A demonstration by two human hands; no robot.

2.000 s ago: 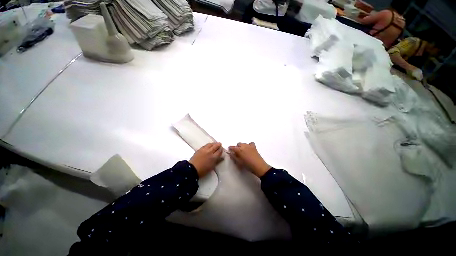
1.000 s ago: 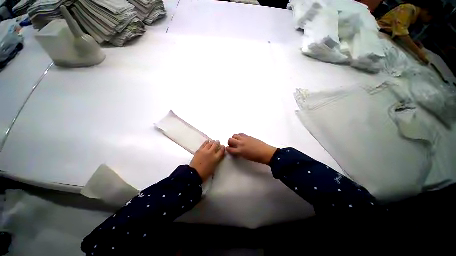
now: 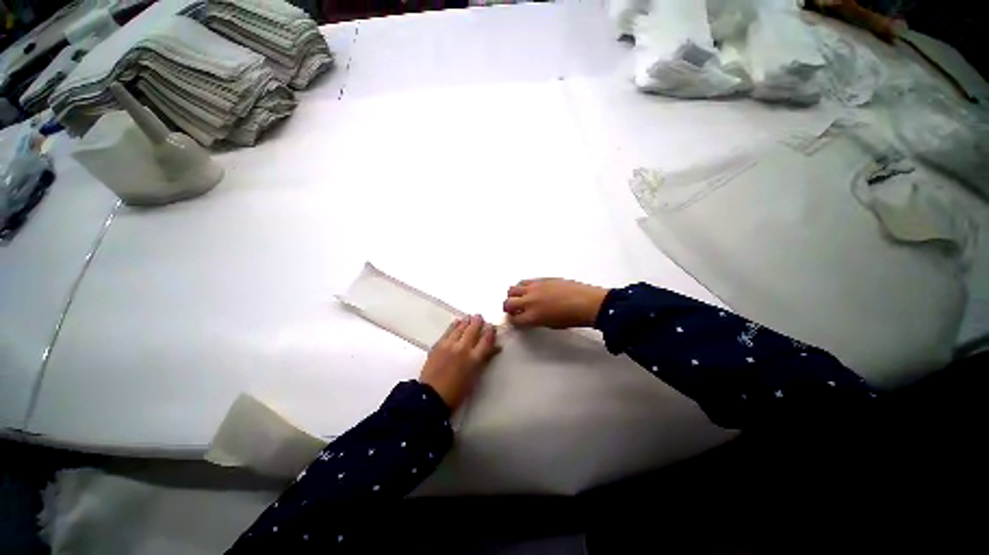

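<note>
An off-white vest panel (image 3: 580, 407) lies at the table's front edge, its wide part reaching to my body. One shoulder strap (image 3: 401, 306) points up-left, flat on the table. The other strap (image 3: 260, 436) lies lower left, partly under my left sleeve. My left hand (image 3: 461, 352) rests on the base of the upper strap, fingers flat on the cloth. My right hand (image 3: 534, 304) pinches the panel's edge just right of it, fingertips bent in. The neckline between the straps is mostly hidden by my left arm.
The white table (image 3: 434, 163) bears folded stacks (image 3: 179, 71) and an off-white plastic holder (image 3: 146, 163) at far left. A greyish-white pile (image 3: 803, 249) lies right, with white bundles (image 3: 737, 49) behind. White pieces (image 3: 141, 515) hang below the table edge at left.
The view has shifted. My right hand has moved a little right, away from my left hand, along the panel's edge. The wide part is turned more to the right.
</note>
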